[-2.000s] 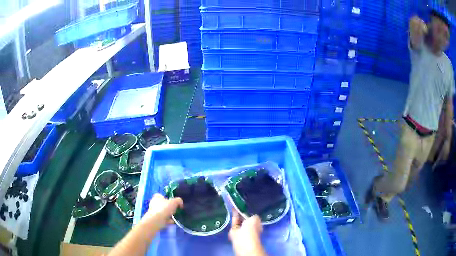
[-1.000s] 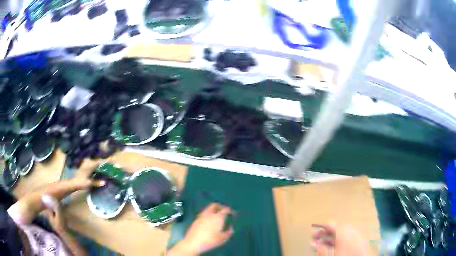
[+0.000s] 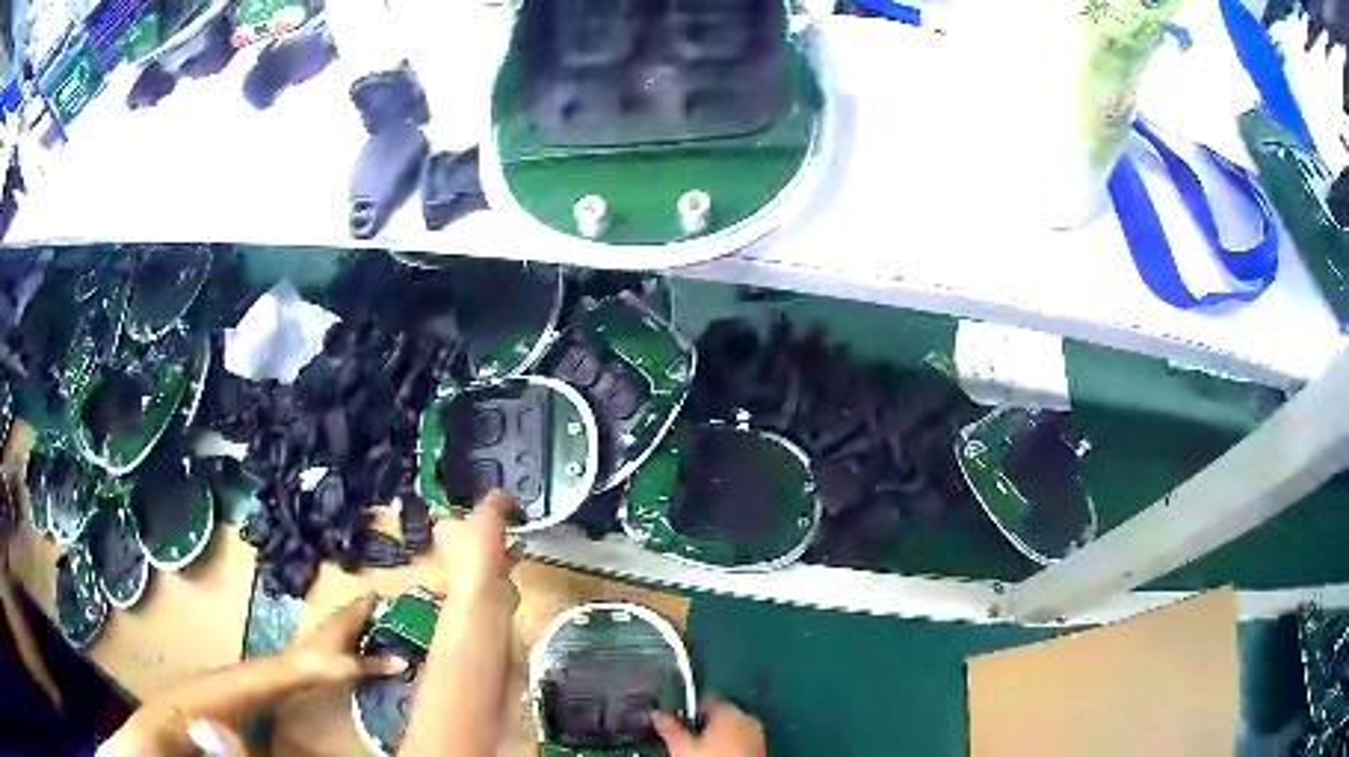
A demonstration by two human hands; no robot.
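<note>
My left hand reaches over the bench, its fingers on the lower edge of a rounded housing half with a green board and black centre. My right hand, cut off by the bottom edge, has its fingers on the right rim of another housing half, which lies face up over cardboard. More housing halves with boards lie beside the left one and partly behind it. The undersides of the held units are hidden.
Another person's hand holds a unit just left of my left forearm. A white shelf overhangs the bench, bearing a large unit and blue strap. Its slanted post stands right. Black parts are heaped behind; cardboard lies right.
The view has moved closer to the shelf and unit pile. My left hand has moved up and left onto a unit in the pile. My right hand has moved left from the cardboard to a unit.
</note>
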